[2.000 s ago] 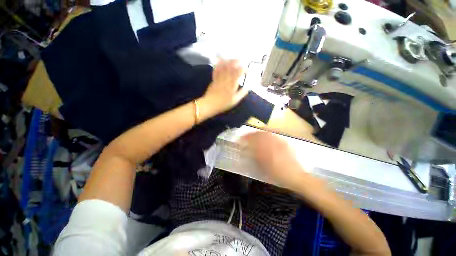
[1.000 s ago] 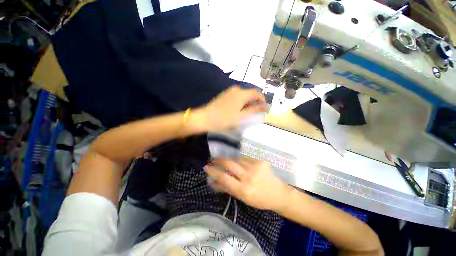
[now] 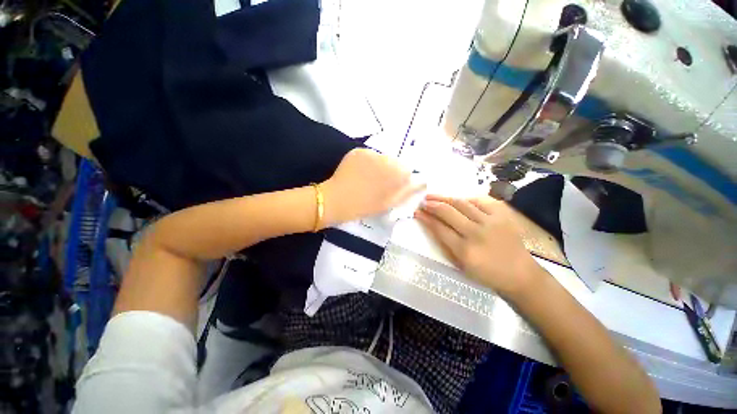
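My left hand (image 3: 368, 187) lies on a pale panel (image 3: 346, 271) with a narrow navy stripe, its fingertips near the needle area. My right hand (image 3: 477, 234) lies flat beside it, fingertips almost touching the left ones at the cloth's edge. The pale panel hangs over the table's front edge. A large navy garment panel (image 3: 218, 121) spreads to the left, partly under my left forearm. The presser foot and needle area (image 3: 473, 158) of the sewing machine is just beyond my fingers, washed out by bright light. Whether my fingers pinch the cloth is unclear.
The white machine head (image 3: 671, 97) stands at the upper right. Navy and white cut pieces (image 3: 578, 214) lie right of the needle. Thread snips (image 3: 701, 327) lie at the table's right. A ruler strip (image 3: 440, 287) runs along the front edge. A blue crate (image 3: 87, 234) is at the left.
Both hands have moved up to the needle area with the pale panel, now spread flat with its stripe showing. My right hand has risen from the table's edge. The machine head looks nearer.
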